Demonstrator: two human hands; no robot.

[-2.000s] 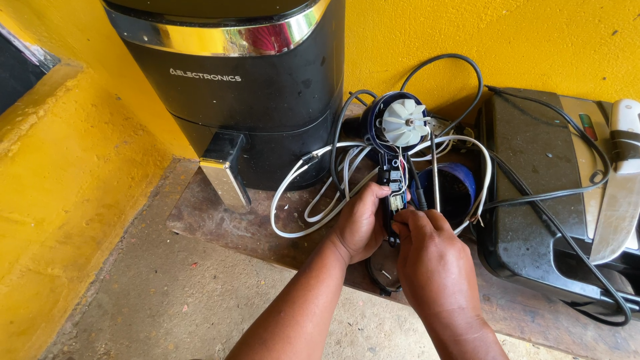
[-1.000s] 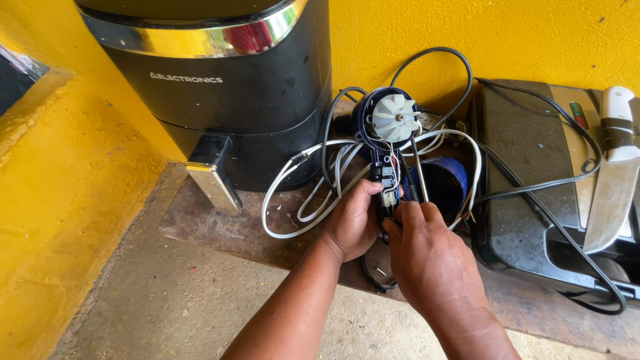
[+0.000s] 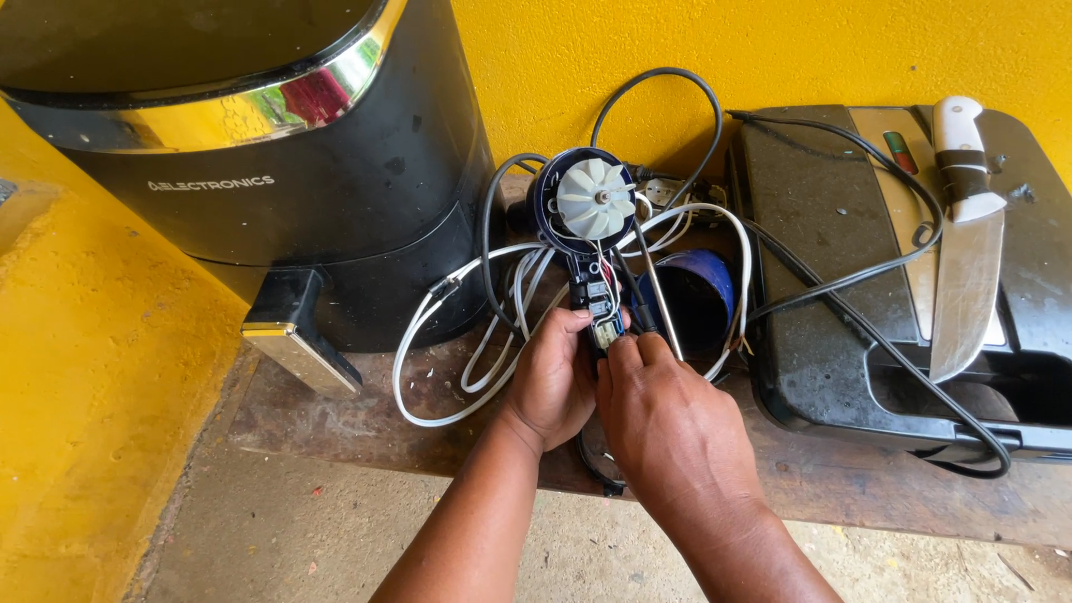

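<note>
An opened hair dryer (image 3: 584,251) shows a pale fan wheel (image 3: 595,199) in its round head, with switches and thin wires bared along its handle. My left hand (image 3: 553,377) grips this handle from the left, thumb beside the switches. Over the lower end of the handle lies my right hand (image 3: 674,410), its fingers bent at the wiring. A thin metal shaft (image 3: 662,293) sticks up from under the right hand; the hand hides its lower part, and whatever else the fingertips pinch cannot be seen. Right of the dryer lies a hollow blue housing (image 3: 699,289).
A black air fryer (image 3: 335,209) stands at the left on the wooden bench (image 3: 335,427). At the right, a large knife (image 3: 967,276) and a black cable (image 3: 837,293) rest on a dark appliance (image 3: 804,201). White cable loops (image 3: 410,360) surround the dryer. Behind is a yellow wall (image 3: 553,67).
Both hands stay at the dryer's handle, with only small shifts of the right hand. The dryer keeps about the same pose.
</note>
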